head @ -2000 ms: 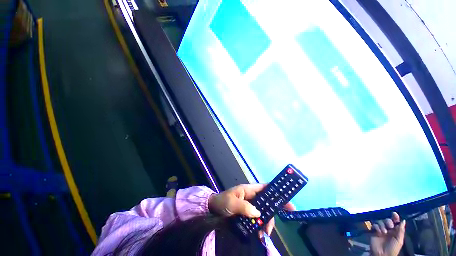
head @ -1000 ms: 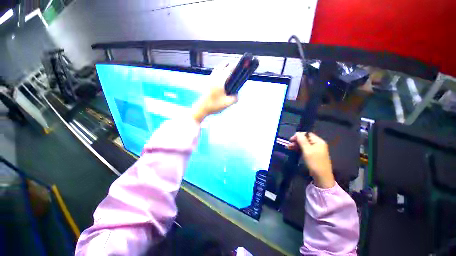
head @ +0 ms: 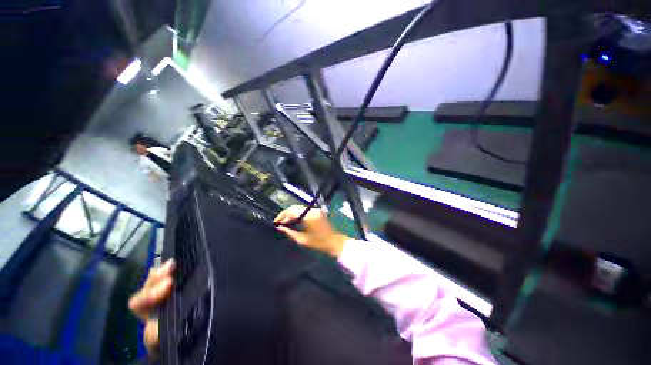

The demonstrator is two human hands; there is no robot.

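Observation:
The television set (head: 250, 285) is turned so that its black back, with ribbed vents along the left part, faces me. My left hand (head: 151, 303) is blurred at the set's left edge, fingers around it, partly hidden by the set. My right hand (head: 310, 228) pinches the thin black cable (head: 378, 78) near its end, close to the set's back edge. The cable runs up to the top rail (head: 342, 50). The plug end is too small to make out. The remote control is not visible.
Black and silver support frame bars (head: 325, 121) stand behind the set. Black padded pallet pieces (head: 478, 153) lie beyond on green. A second cord (head: 492, 93) hangs at the right. A person (head: 146, 153) is far back left. Blue shelving (head: 93, 264) stands at the left.
The set has turned from its lit screen to its black back. My left hand has moved from in front of the screen, with the remote, to the set's edge. My right hand now holds the cable at the back.

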